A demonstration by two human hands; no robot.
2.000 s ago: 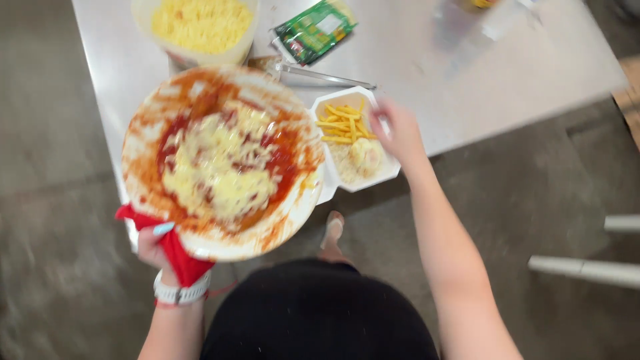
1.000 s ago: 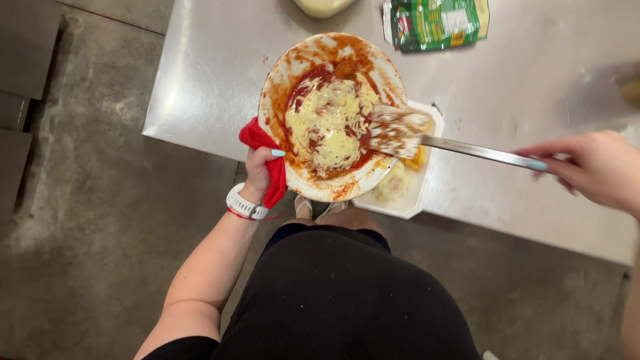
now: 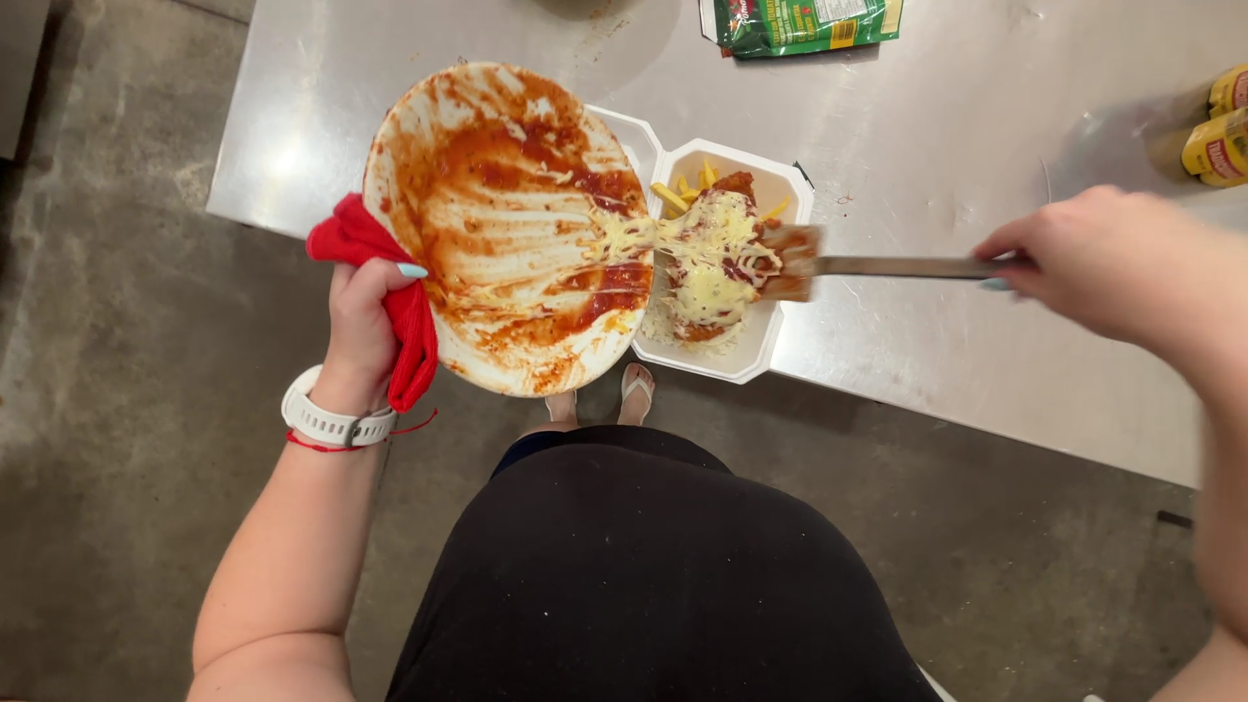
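Observation:
A red cloth (image 3: 414,336) is bunched in my left hand (image 3: 363,317), which grips the rim of a white plate (image 3: 507,244) smeared with red sauce. The plate tilts over the left side of an open white takeaway box (image 3: 770,336). Inside the box, a sauced piece of food topped with melted cheese (image 3: 717,258) lies over fries (image 3: 673,198) and rice (image 3: 673,327). Cheese strands still join it to the plate. My right hand (image 3: 1082,263) holds the handle of a metal spatula (image 3: 902,266), whose sauce-covered, blurred blade is at the food's right edge.
The box rests near the front edge of a stainless steel table (image 3: 936,146). A green food pouch (image 3: 804,24) lies at the back. Yellow-labelled containers (image 3: 1217,146) stand at the far right. Part of a round container shows at the top edge.
The cheese-topped food has passed from the plate into the box. My right hand, empty two seconds ago, took hold of the spatula, which has moved from over the plate to over the box.

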